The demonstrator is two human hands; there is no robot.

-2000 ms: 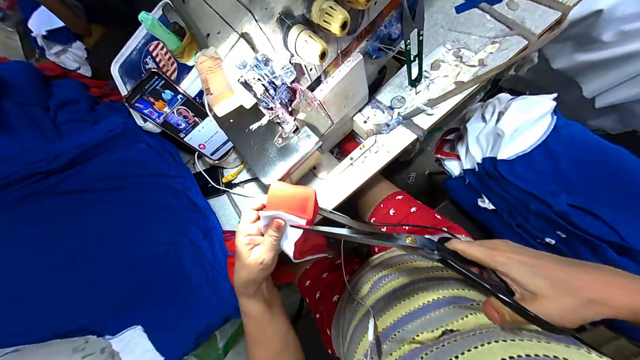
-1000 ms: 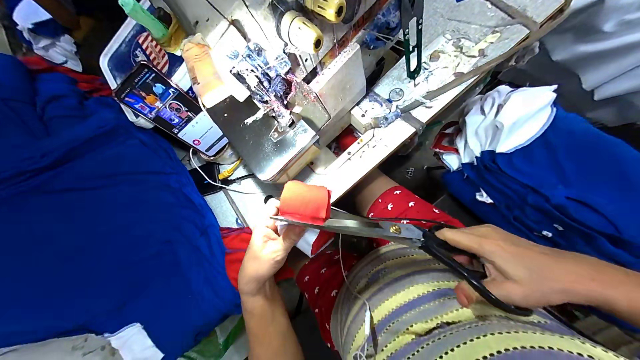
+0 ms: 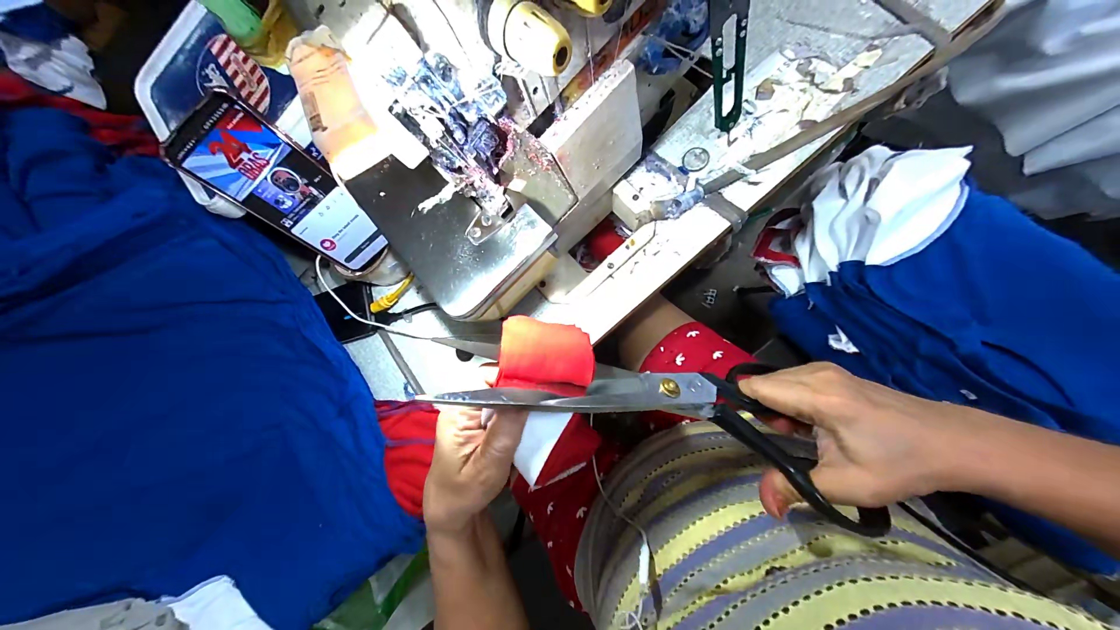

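My right hand (image 3: 849, 437) grips the black handles of long metal fabric shears (image 3: 647, 391). Their blades are parted, one in front of a folded red cloth piece (image 3: 547, 352) and the other partly hidden behind it. My left hand (image 3: 472, 459) pinches that red piece from below, near the blades, its fingertips partly hidden by the front blade. A white cloth part (image 3: 540, 444) hangs beneath the blades beside my left fingers. The metal plate of a sewing machine (image 3: 455, 241) lies just beyond the red piece.
Blue fabric (image 3: 175, 376) is heaped at the left, more blue and white cloth (image 3: 954, 289) at the right. A smartphone (image 3: 276, 179) leans near the machine. Green thread snips (image 3: 728, 66) and scraps lie on the table (image 3: 691, 249). A thin white cable hangs over my lap.
The red piece has been turned so its folded part stands up above the shears. The blades, low beside the white part two seconds ago, now lie around the red part, spread wider than a second ago.
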